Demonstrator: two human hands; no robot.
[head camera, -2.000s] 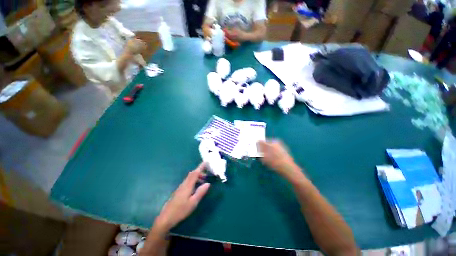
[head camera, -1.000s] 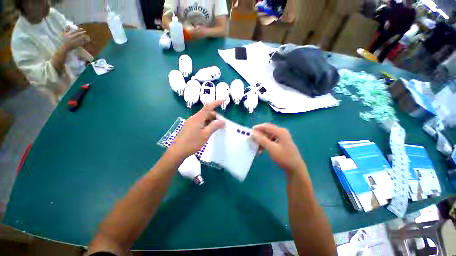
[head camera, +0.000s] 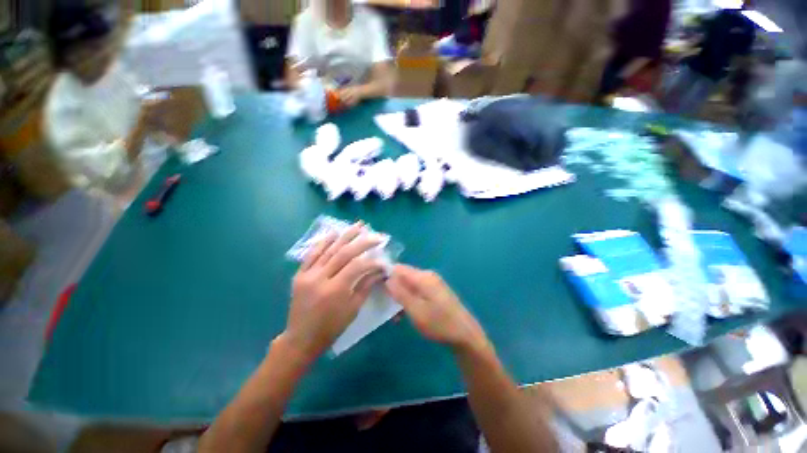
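The frame is blurred. My left hand (head camera: 329, 287) and my right hand (head camera: 435, 305) meet over the green table. Between them is a white sticker backing sheet (head camera: 361, 326), its lower part showing below my left hand. My right fingertips pinch at its upper right edge. My left hand lies over its upper part; what its fingers grip is hidden. A clear plastic bag (head camera: 316, 234) with the dotted sheet lies under and behind my left hand. The single bulb unit near the hands is mostly or wholly hidden.
Several white bulb units (head camera: 361, 168) stand grouped beyond my hands. Behind are white sheets (head camera: 509, 184) with a dark cloth (head camera: 515, 137). A red and black tool (head camera: 163, 195) lies left. Blue and white leaflets (head camera: 619, 279) and a pale green heap (head camera: 619, 159) are right. Two people are across the table.
My hands have moved closer together and nearer to me with the white sheet. My left hand now covers the sheet's upper part. The view has shifted and blurred.
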